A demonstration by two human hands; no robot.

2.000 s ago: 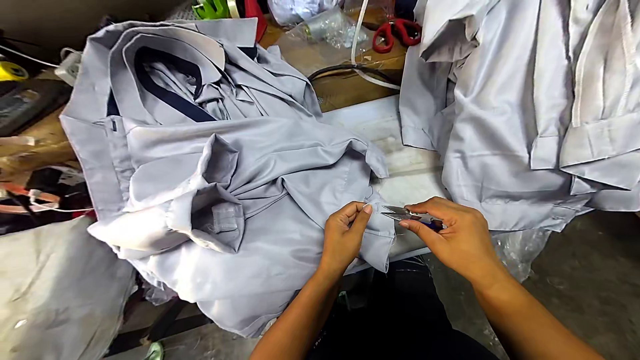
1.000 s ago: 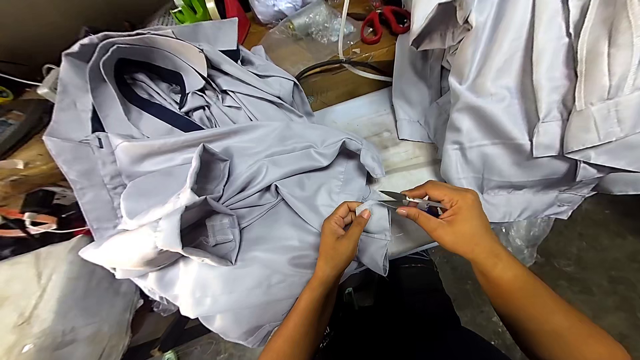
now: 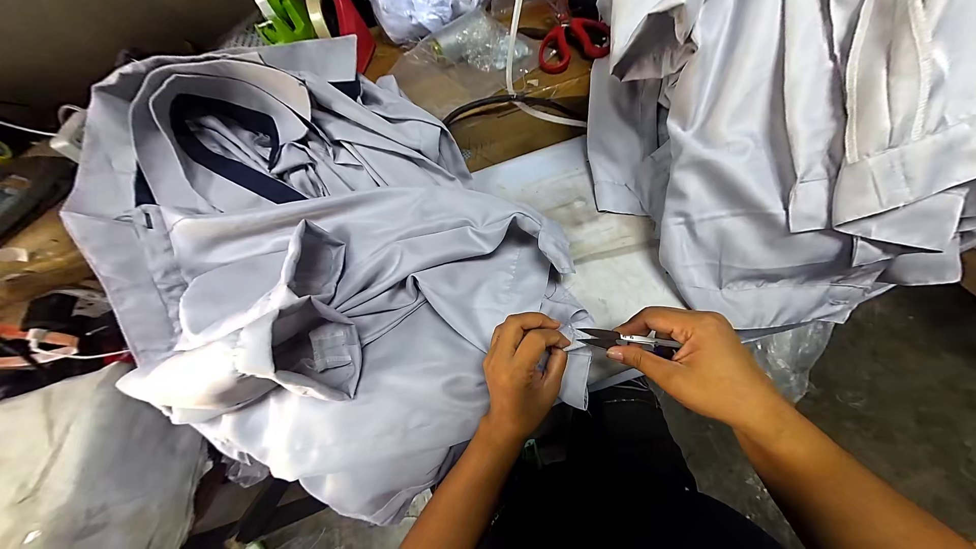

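Note:
A light grey shirt (image 3: 427, 221) with a dark inner collar band lies bunched over the table, its collar at the upper left. My left hand (image 3: 526, 370) pinches the edge of its fabric near the right end. From the right, my right hand (image 3: 690, 358) holds small thread snips (image 3: 610, 338), with the blades pointing left at the cloth beside my left fingertips. The blade tips look slightly apart. Part of the snips' handle is hidden in my right palm.
More grey garments (image 3: 747, 175) hang over the table's right side. Red-handled scissors (image 3: 573, 44), a clear plastic bag (image 3: 465, 57), a black cable and a green tape dispenser (image 3: 284, 21) lie at the back. White sheeting (image 3: 91, 450) is at the lower left.
Both hands stay at the same edge of the shirt. The snips' blades have shifted at the cloth, and the left fingers are curled more over the fabric.

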